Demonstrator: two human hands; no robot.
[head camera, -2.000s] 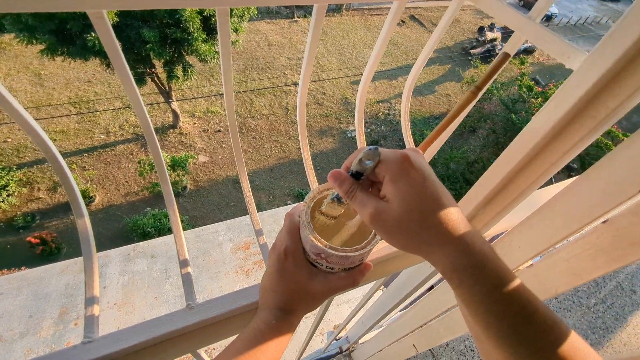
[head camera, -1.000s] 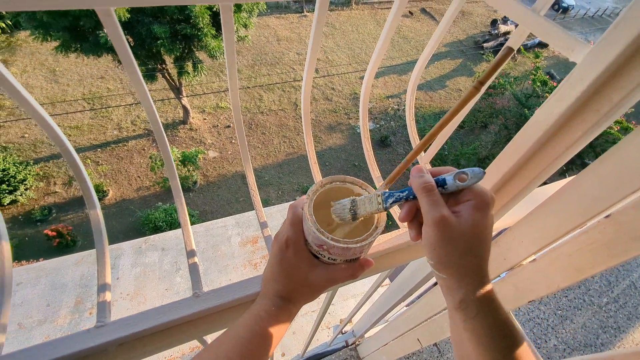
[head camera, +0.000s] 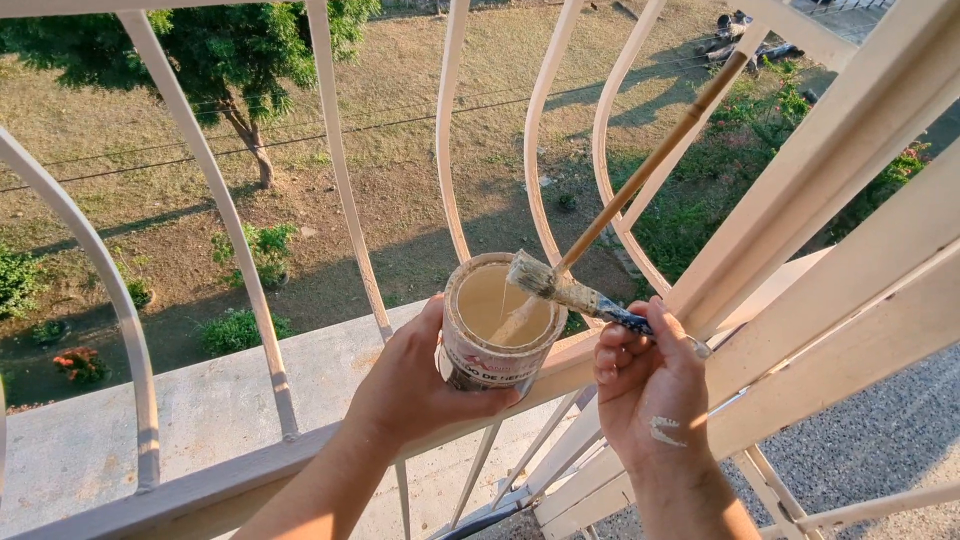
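Observation:
My left hand (head camera: 420, 382) grips a small open paint can (head camera: 487, 360) from its left side, at the metal railing. Cream paint (head camera: 499, 307) lies inside, and drips mark the can's rim. Between its fingers and thumb, my right hand (head camera: 656, 367) holds a paintbrush (head camera: 581, 296) by its blue, paint-stained handle. The bristles, coated in pale paint, are over the can's right side, and a thin strand of paint hangs below them. A smear of pale paint shows near the right wrist. Behind the brush, a thin bamboo stick (head camera: 645, 169) slants up to the right; its lower end is hidden.
Curved cream metal bars (head camera: 341, 150) rise from a horizontal rail (head camera: 225, 480) in front of me. Thick slanted beams (head camera: 810, 180) stand at the right, beside a speckled floor (head camera: 862, 420). Beyond the bars are a concrete ledge (head camera: 217, 397) and, far below, a yard with a tree (head camera: 247, 127).
The brush was upright inside the can two seconds ago, then came out sideways over it. Its bristles now point up to the left, higher at the rim. The left hand keeps hold of the can.

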